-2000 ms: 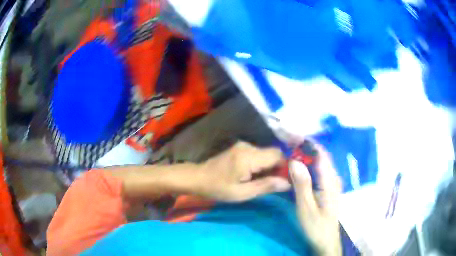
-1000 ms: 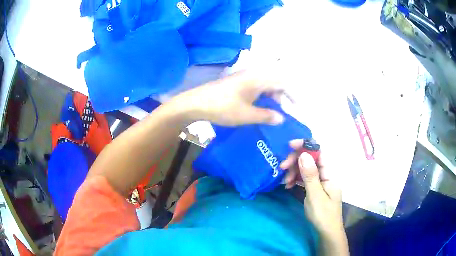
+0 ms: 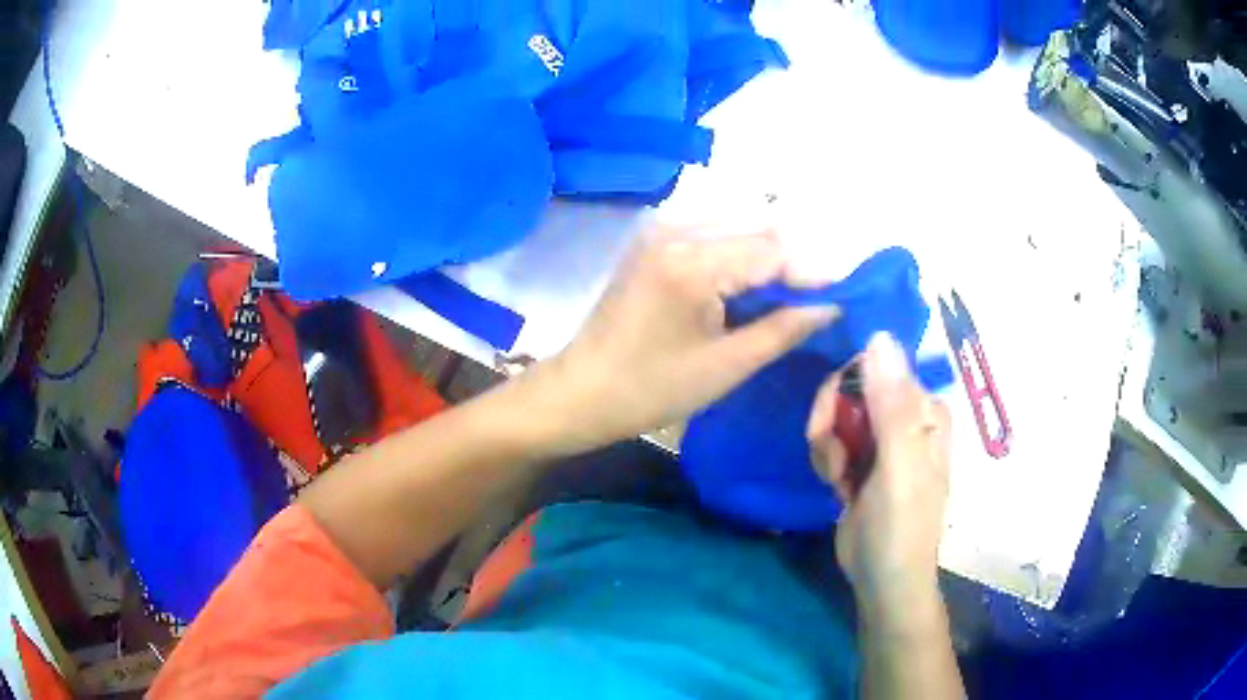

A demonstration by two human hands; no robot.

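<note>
A blue fabric pouch (image 3: 766, 445) is held in front of me at the table's near edge, partly hidden by my hands. My left hand (image 3: 698, 328) grips its upper edge between thumb and fingers. My right hand (image 3: 889, 445) is closed around a small red tool (image 3: 853, 431), and its fingertips are at the pouch's right side. Whether the tool touches the fabric I cannot tell. No logo shows on the pouch side facing me.
Red-handled thread snips (image 3: 979, 376) lie on the white table (image 3: 1053, 479) to the right. A pile of blue pieces (image 3: 410, 185) lies at the upper left. Machine parts (image 3: 1142, 89) stand at the upper right. Orange and blue items (image 3: 192, 479) are below left.
The pouch has been turned and raised, and its logo no longer shows. My right hand has moved up to the fabric with the red tool. My left hand now pinches the pouch's edge.
</note>
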